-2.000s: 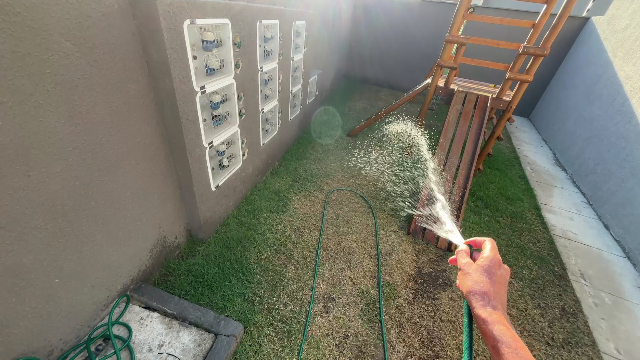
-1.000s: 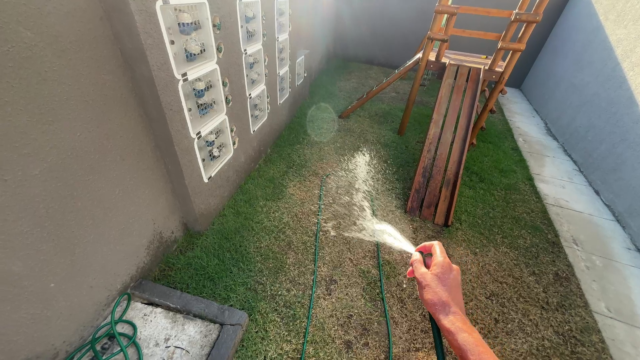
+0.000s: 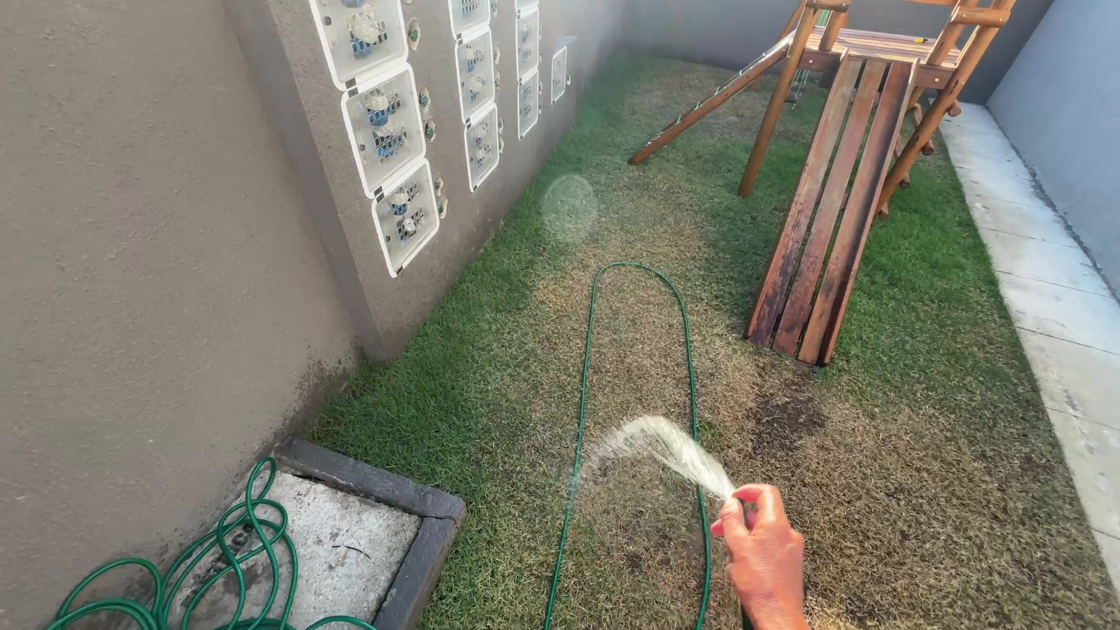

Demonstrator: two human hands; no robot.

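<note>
At the lower right, my right hand (image 3: 763,560) grips the end of a green garden hose, its thumb and fingers pinched at the outlet. A fan of water (image 3: 669,448) sprays from it up and to the left, then falls toward the grass. A stretch of green hose (image 3: 584,394) lies in a long loop on the partly brown lawn (image 3: 639,367). More green hose is coiled (image 3: 234,551) on a concrete slab at the lower left. My left hand is not in view.
A wooden slide (image 3: 831,210) and its climbing frame stand at the upper right. White meter boxes (image 3: 385,131) line the grey wall (image 3: 175,262) at left. Dark edging (image 3: 376,479) borders the concrete slab (image 3: 341,534). Pale paving (image 3: 1032,262) runs along the right wall.
My right hand has moved left and down from beside the slide's foot. The water now sprays left over the hose loop, where two seconds ago it sprayed up in front of the slide.
</note>
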